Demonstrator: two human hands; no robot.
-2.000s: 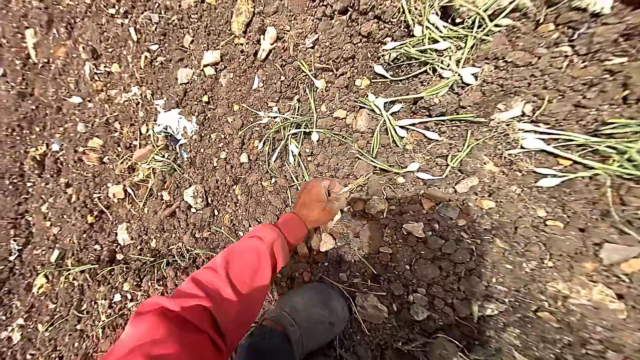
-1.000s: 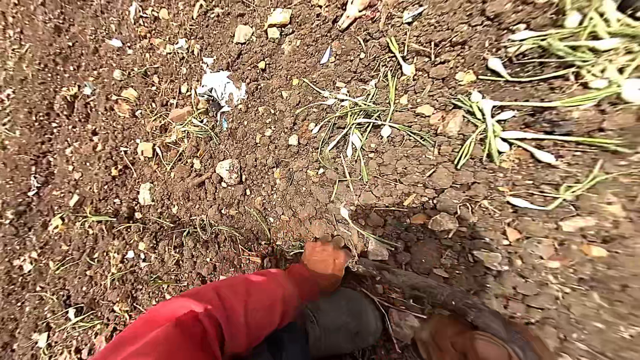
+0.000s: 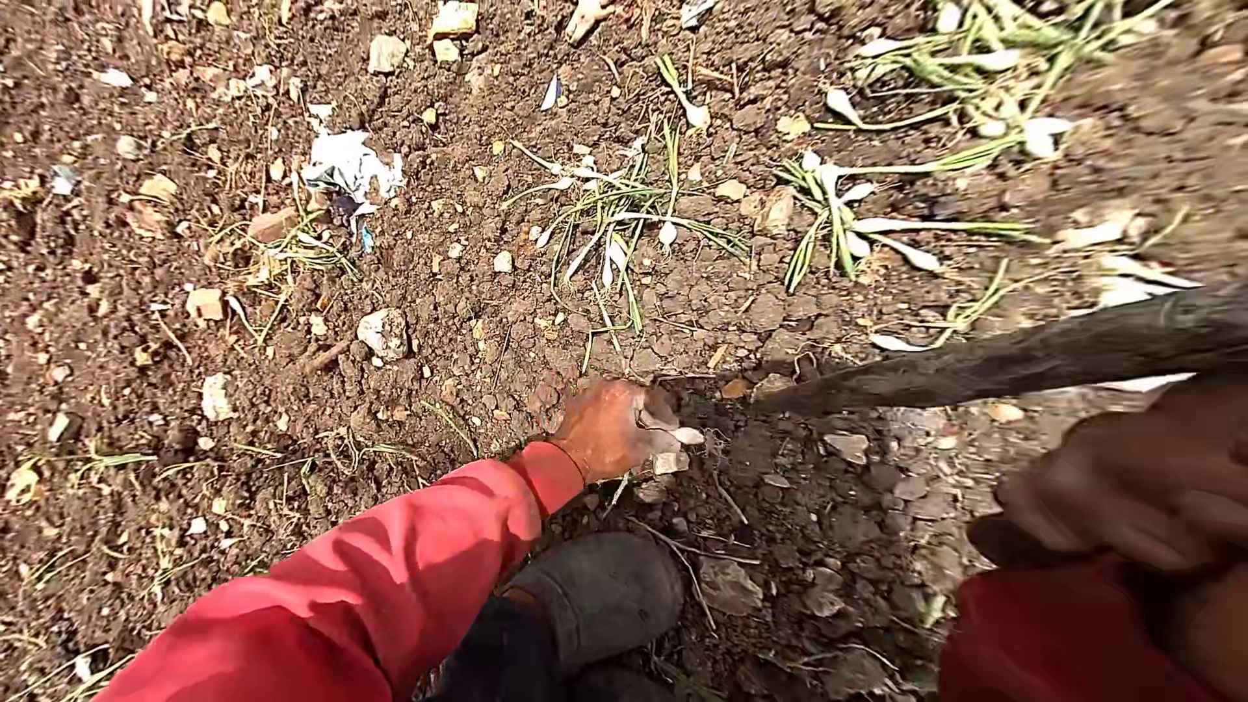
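My left hand (image 3: 614,429), in a red sleeve, is low over the soil with its fingers closed on a small white bulb (image 3: 687,436), whose tip sticks out past the fingers. At the lower right my right hand (image 3: 1131,478) is blurred, close beneath a thick wooden stick (image 3: 975,366); its fingers' hold is not plain. The stick slants down leftward, its end at the soil just right of my left hand. Above lie uprooted bulb seedlings (image 3: 624,214) with green leaves, more seedlings (image 3: 843,210) to their right, and a larger heap (image 3: 1004,78) at the upper right.
A dark shoe (image 3: 609,595) stands on the soil just below my left hand. Around are a pale stone (image 3: 383,333), a crumpled white scrap (image 3: 351,168), a flat stone (image 3: 729,585) and dry stalks. Loose, cloddy brown soil fills the ground.
The stick and my right hand, not seen two seconds ago, came in from the lower right; the stick has since swung up, its end now beside my left hand.
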